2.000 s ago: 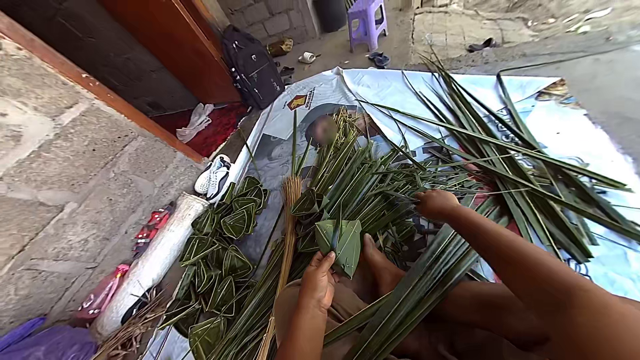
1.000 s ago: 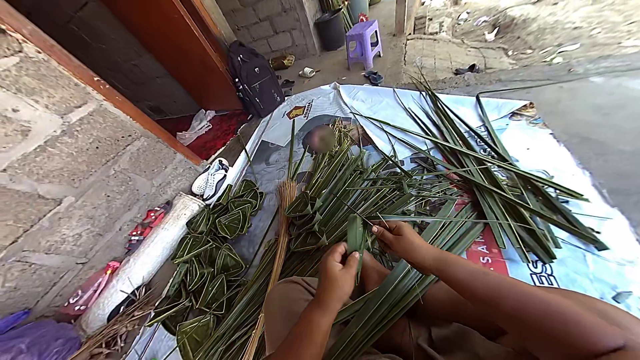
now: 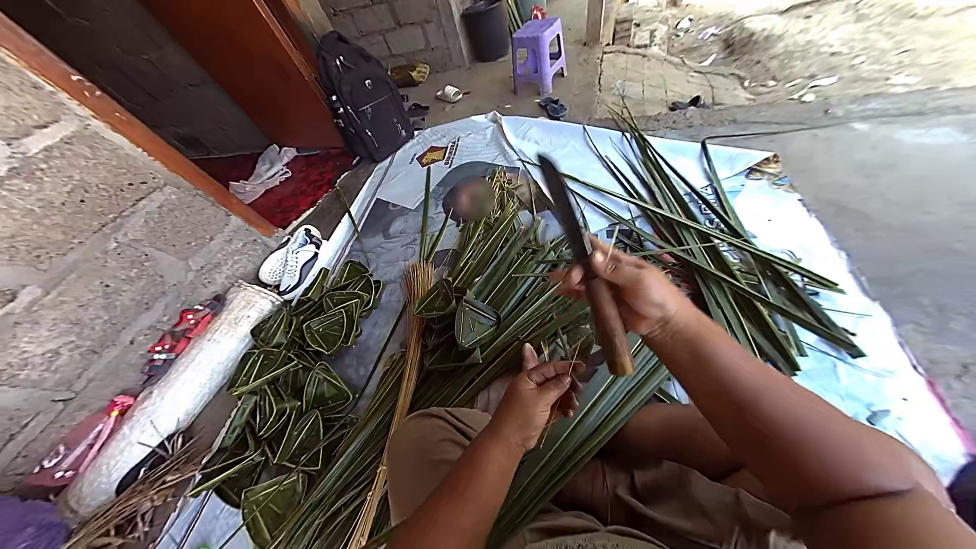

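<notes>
My right hand (image 3: 631, 288) holds a knife by its wooden handle (image 3: 610, 324), the dark blade (image 3: 563, 202) pointing up and away. Lower and to the left, my left hand (image 3: 540, 398) has its fingers curled around a thin strip of leaf. Long green palm leaf strips (image 3: 602, 415) lie across my lap below it. Beyond my left hand, a folded leaf piece (image 3: 477, 322) rests on the pile of palm leaves (image 3: 496, 267). A bundle of thin leaf ribs (image 3: 410, 335) runs along the left side of that pile. Many woven leaf pieces (image 3: 305, 389) are heaped further left.
Loose palm leaves (image 3: 732, 259) lie on the right of the printed banner sheet (image 3: 839, 282). White shoes (image 3: 293, 261), a white cylindrical post (image 3: 179, 389) and a block wall (image 3: 84, 229) border the left. A backpack (image 3: 364, 95) and purple stool (image 3: 538, 53) stand beyond.
A knife is now raised in my right hand; both hands were together at a green leaf one second ago. The folded leaf now lies on the pile, away from my left hand.
</notes>
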